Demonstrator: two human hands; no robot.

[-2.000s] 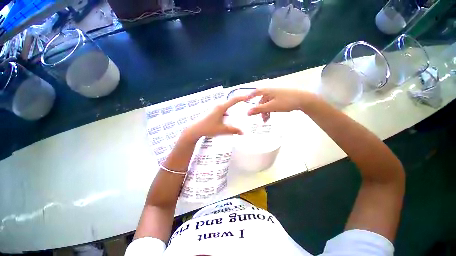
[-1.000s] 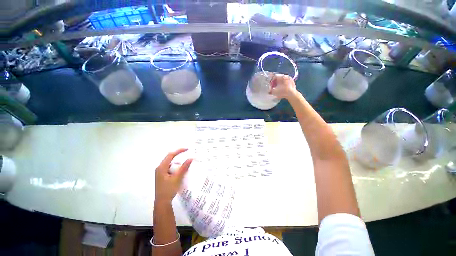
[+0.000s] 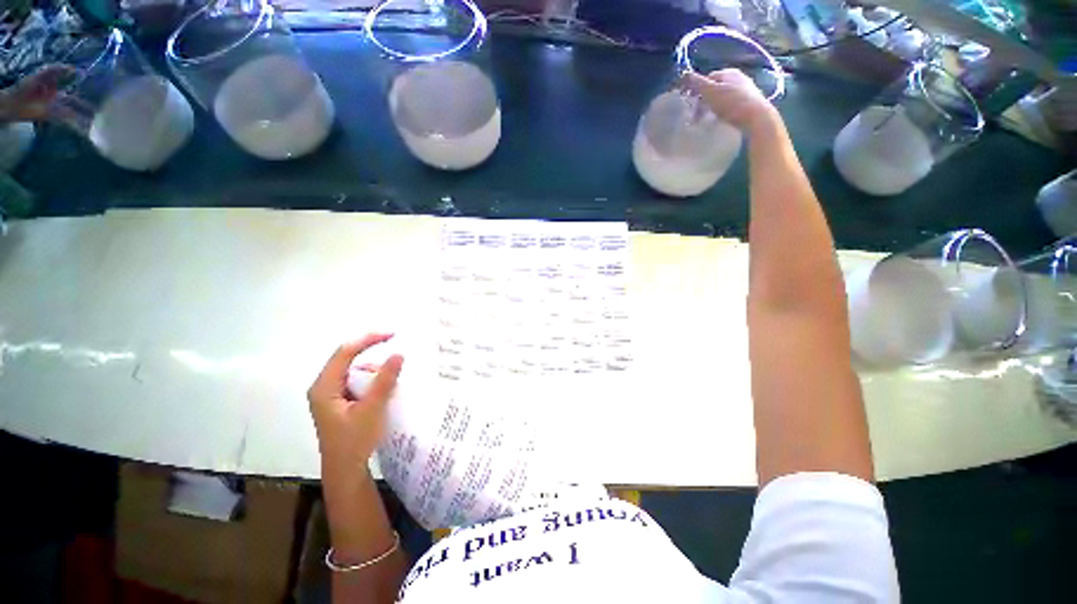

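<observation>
My left hand [image 3: 354, 395] is over the bench and holds a curling label sheet [image 3: 461, 460] that hangs toward my shirt. A second label sheet [image 3: 537, 301] lies flat on the bench. My right hand [image 3: 735, 100] reaches over the dark green belt, its fingers at the rim and wall of a clear container [image 3: 687, 159] with a whitish bottom. The fingertips overlap the container, so a firm grip or a small label between them cannot be made out.
More clear containers stand on the belt, one at left centre [image 3: 445, 118]. Others stand on the bench [image 3: 903, 309] at right. Another person's hand [image 3: 41, 94] is at the upper left. A brown carton [image 3: 201, 549] is below the bench edge.
The right hand first left the container on the bench, then reached to one on the belt. Since then, hand and container have shifted right and up. The left hand still holds the curling sheet.
</observation>
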